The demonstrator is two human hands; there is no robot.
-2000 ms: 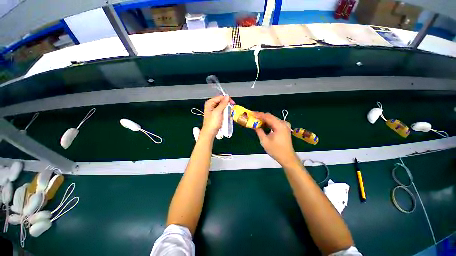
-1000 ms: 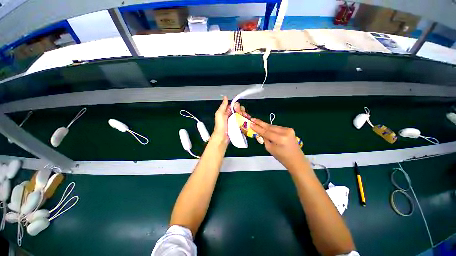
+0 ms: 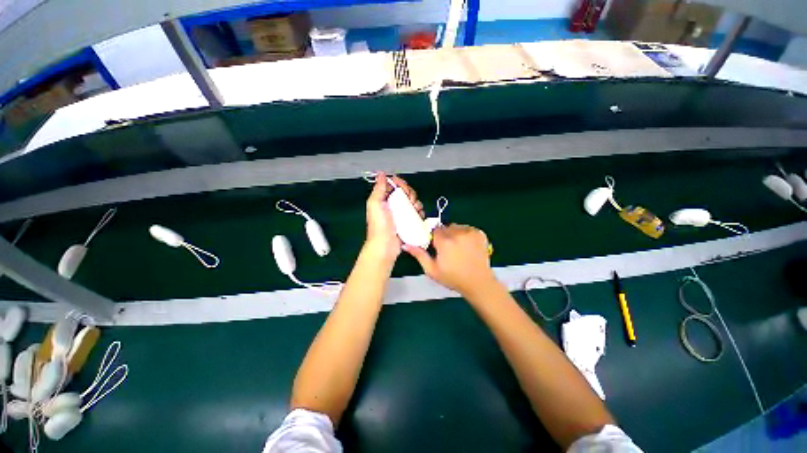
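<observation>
My left hand holds a smooth white oval device over the belt, its fingers around the top and side. A loop shows above the fingertips. My right hand is at the device's lower end, with thumb and fingers pinched against it. A little yellow shows between the right fingers and the device; the rest of that piece is hidden. Another bit of yellow shows just behind the right hand. On the belt to the left lie white devices with cord loops, such as one device near the hands.
A pile of white devices lies at lower left. On the belt at right is a yellow printed piece beside a white device. A white cloth, a yellow-black marker or knife and thin rings lie on the bench. A metal rail divides bench and belt.
The yellow piece, plainly visible in the hands earlier, is now mostly hidden behind the white device and right fingers. Belt items have shifted left, and more white devices show at far right.
</observation>
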